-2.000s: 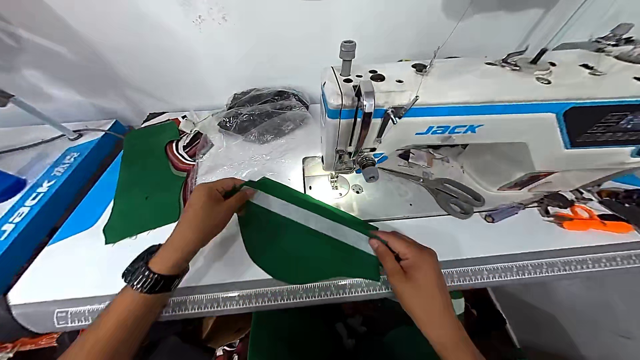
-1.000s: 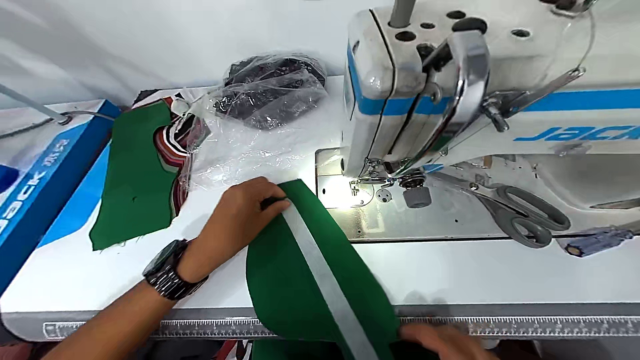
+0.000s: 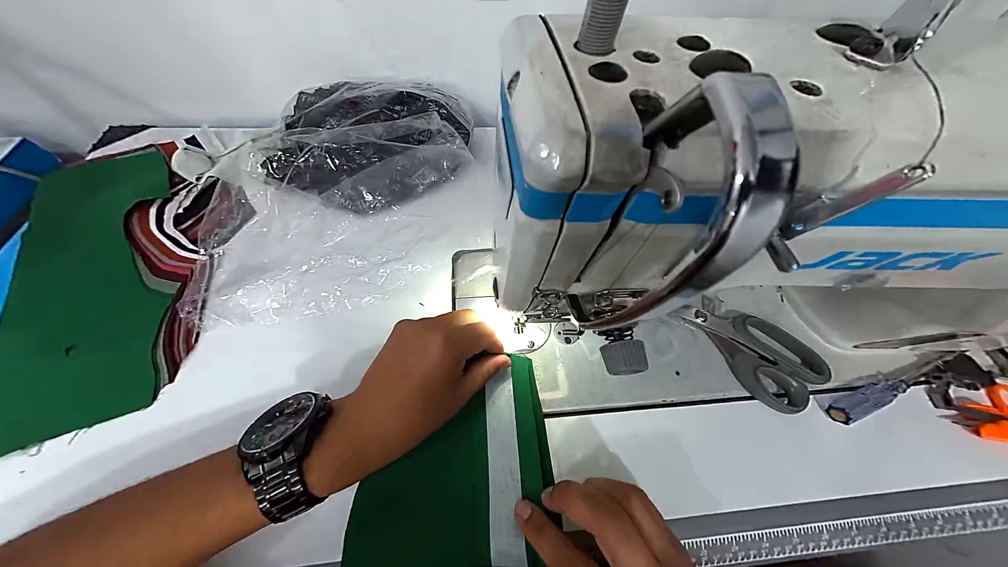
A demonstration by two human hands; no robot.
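Observation:
A green fabric piece with a pale grey strip along its right part lies just in front of the sewing machine's presser foot. My left hand, with a black metal watch on the wrist, pinches the top end of the fabric beside the lit needle area. Lower down, my right hand has its fingertips on the strip and the folded right edge; part of this hand is out of view. The white and blue Jack sewing machine stands over the metal plate, its chrome thread take-up guard at the front.
Grey-handled scissors lie under the machine arm, with a small screwdriver and an orange-handled tool to their right. Stacked cut fabrics, green on top, and a clear plastic bag are at left. A ruler tape runs along the table edge.
The fabric has moved up to the presser foot and turned so its strip runs nearly straight away from me. My left hand has moved with its top end. The view is closer to the machine.

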